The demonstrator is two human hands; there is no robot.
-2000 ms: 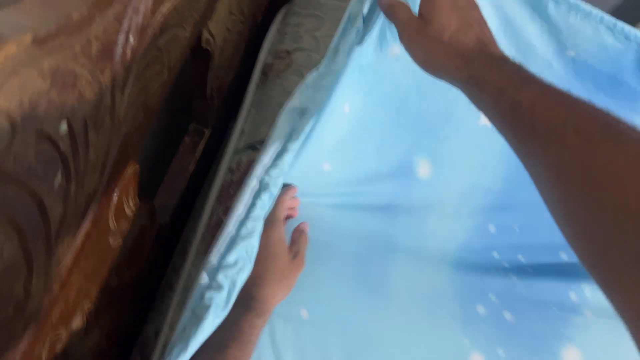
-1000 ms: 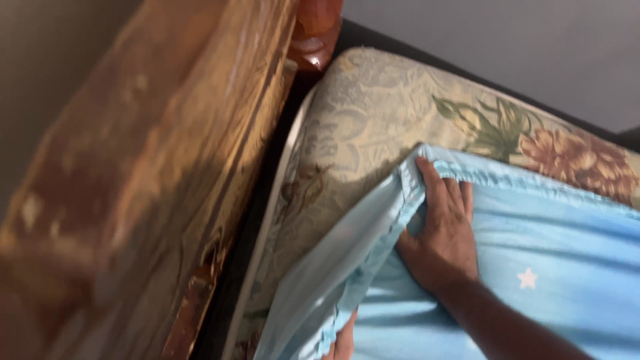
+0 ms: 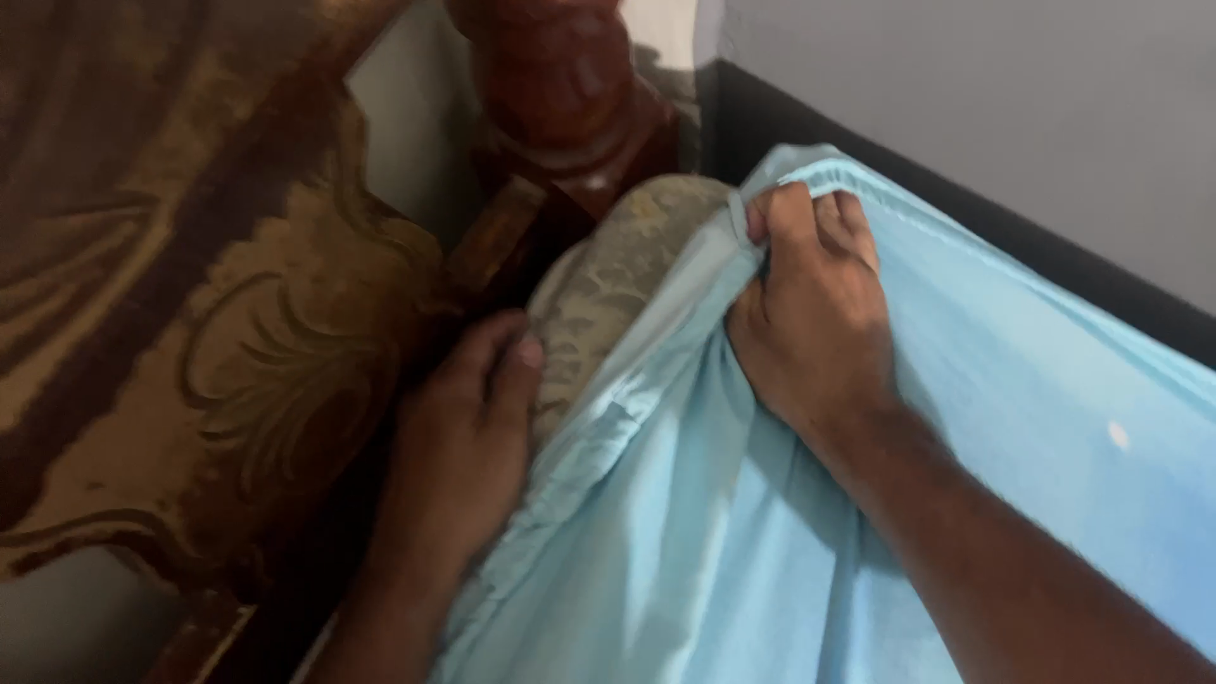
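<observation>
A light blue fitted sheet (image 3: 665, 513) with a gathered elastic edge covers much of a floral-patterned mattress (image 3: 608, 294), whose corner shows bare at the upper middle. My right hand (image 3: 817, 294) is closed on the sheet's elastic edge near that corner, the cloth bunched under its fingers. At the mattress's left side, my left hand (image 3: 465, 427) rests against the edge with its fingertips on the patterned fabric. Its thumb and fingers are slightly apart and no cloth shows between them.
A carved wooden headboard (image 3: 275, 380) stands close along the left. Behind the mattress corner rises a turned, reddish-brown wooden post (image 3: 560, 85). A grey wall (image 3: 997, 114) with a dark band (image 3: 912, 190) at its base runs along the far right side.
My right hand has drawn the sheet's edge closer to the mattress corner, covering the floral top that showed a second ago. My left hand has come further into view at the mattress side.
</observation>
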